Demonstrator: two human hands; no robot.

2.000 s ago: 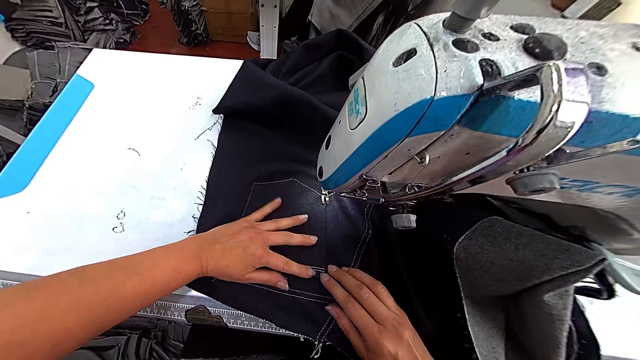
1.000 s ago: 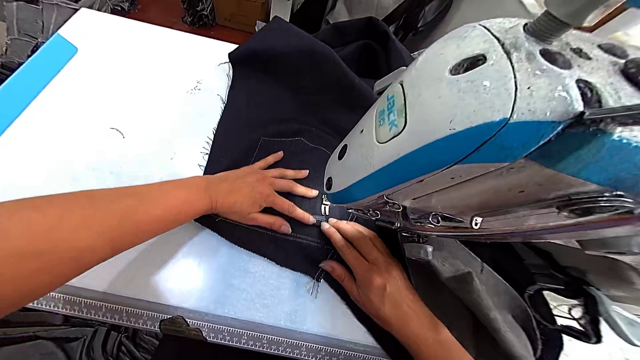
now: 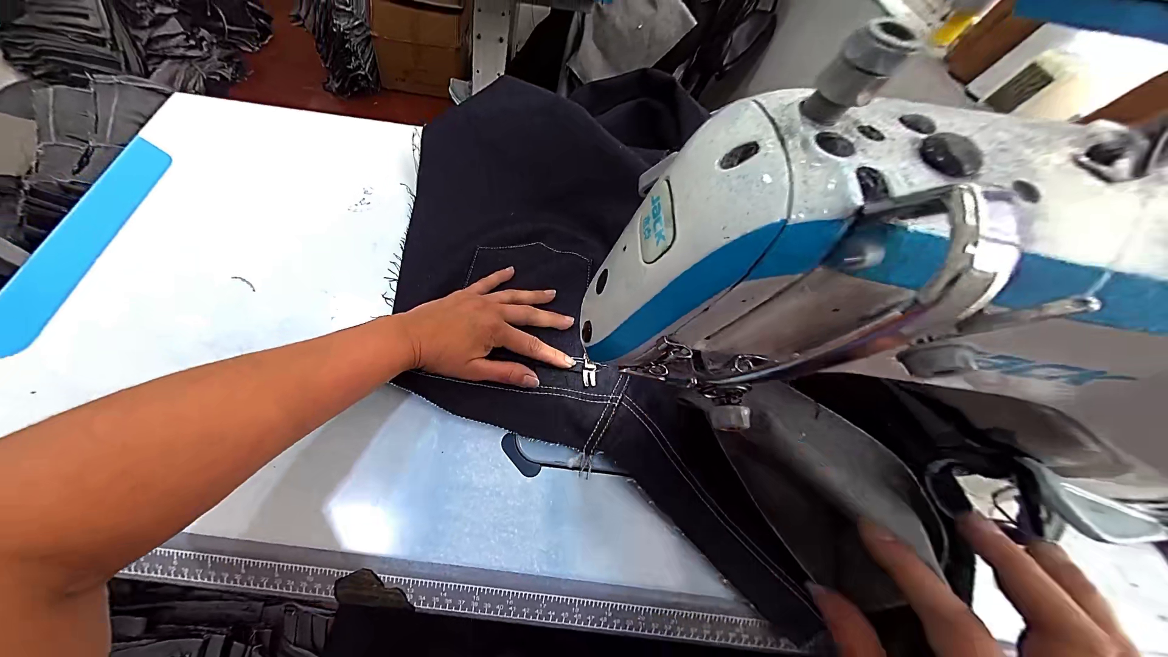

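Observation:
Dark denim fabric (image 3: 520,173) with a stitched patch pocket (image 3: 538,265) lies across the table under the head of a white and blue Jack sewing machine (image 3: 776,201). My left hand (image 3: 493,333) rests flat on the pocket with its fingers spread, the index fingertip beside the metal presser foot (image 3: 589,371). At the lower right, my right hand (image 3: 995,593) is at the grey and black part of the garment (image 3: 821,456), fingers apart and partly cut off by the frame; its grip on the cloth is unclear. Double rows of light stitching run along the denim.
A ruler strip (image 3: 456,593) runs along the table's front edge. The white tabletop (image 3: 274,228) bears loose thread bits and has a blue edge piece (image 3: 82,237) at left. Folded dark garments (image 3: 64,146) are stacked beyond it, near a cardboard box (image 3: 415,46).
My right hand has left the spot by the presser foot and moved to the lower right. The denim has shifted under the foot, and my left hand stays on the pocket.

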